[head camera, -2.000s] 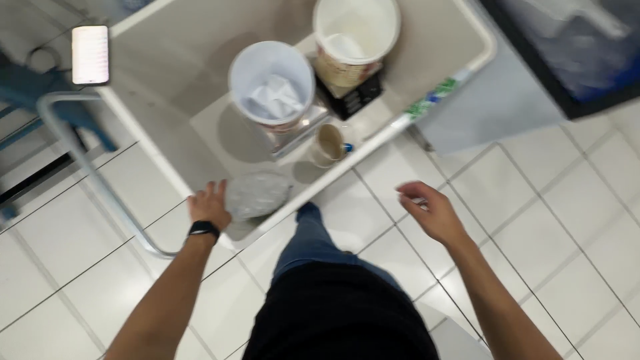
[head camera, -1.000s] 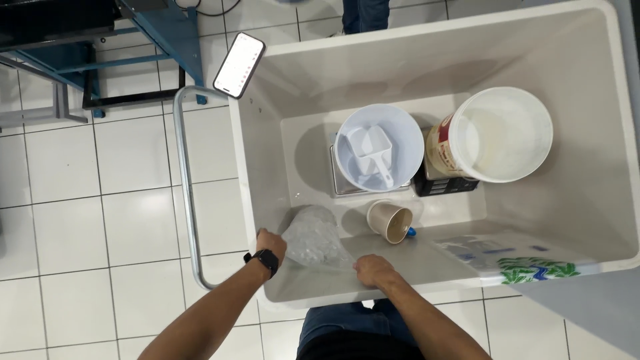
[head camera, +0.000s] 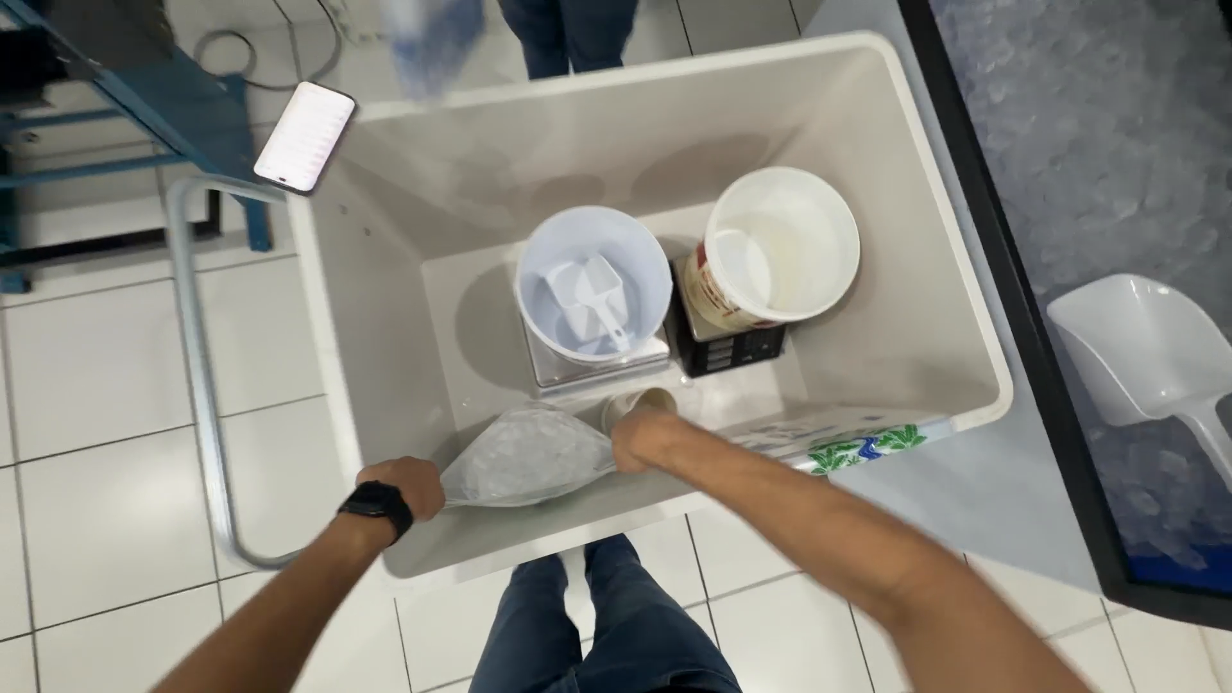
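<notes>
A clear plastic bag of ice (head camera: 529, 452) is stretched between my two hands inside the near left part of a beige plastic tub. My left hand (head camera: 404, 486), with a black watch at the wrist, grips the bag's left side. With my right hand (head camera: 640, 438) I hold its right side, right beside a beige cup (head camera: 664, 397) that the hand partly hides. Beyond the bag, a white bucket (head camera: 592, 226) with a white scoop (head camera: 602, 289) in it stands on a metal scale (head camera: 577, 371). To its right a larger white tub (head camera: 784, 245) rests on a black scale (head camera: 736, 348).
The beige tub's rim (head camera: 654, 82) surrounds these things. A phone (head camera: 306, 137) lies on its left corner, above a metal handle (head camera: 197, 356). Printed plastic bags (head camera: 866, 448) hang over the near right rim. At right, an ice bin (head camera: 1088, 125) holds a large white scoop (head camera: 1145, 356). Another person's legs (head camera: 568, 34) stand beyond.
Two seconds ago my right hand was apart from the bag, outside the tub; one second ago it was at the bag's edge. My left hand has stayed at the bag. The view has shifted widely.
</notes>
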